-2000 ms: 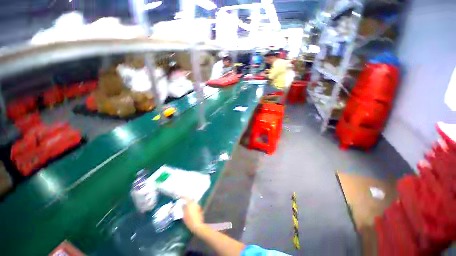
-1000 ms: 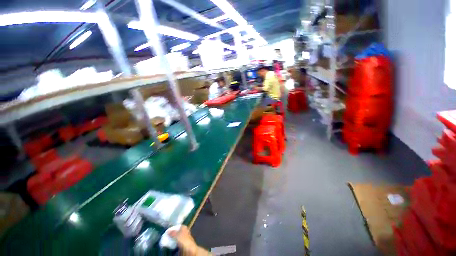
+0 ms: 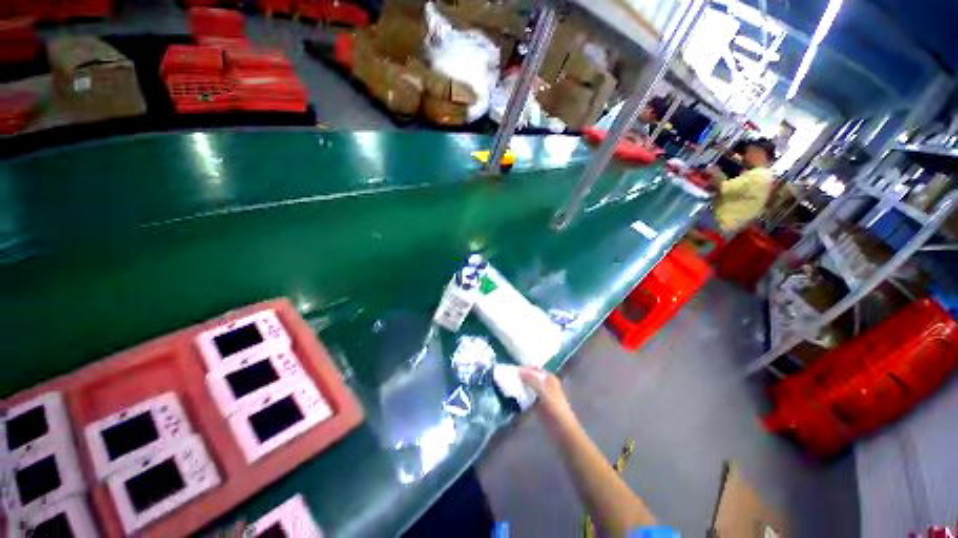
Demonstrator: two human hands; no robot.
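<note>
My right hand (image 3: 545, 390) reaches in from the lower right and pinches a small white wipe (image 3: 512, 385) at the bench edge. A white bottle with a shiny top (image 3: 456, 301) leans by a long white pack with a green patch (image 3: 519, 322). A crumpled clear heap (image 3: 474, 359) lies beside the wipe. A pink-red foam tray (image 3: 344, 396) at the left holds several white cameras (image 3: 251, 377), black screens up. Another white camera (image 3: 286, 521) is cut off by the bottom edge. My left hand cannot be made out.
Clear film (image 3: 413, 401) lies between tray and wipe on the green bench (image 3: 315, 236). Metal posts (image 3: 603, 146) stand beyond. Red stools (image 3: 662, 295) stand right of the bench, near a person in yellow (image 3: 744, 197). Red crates and cardboard boxes are behind.
The view has swung left and down and tilted, bringing the foam tray and the cut-off camera into sight. My right hand stays near the pack, with the white wipe in its fingers.
</note>
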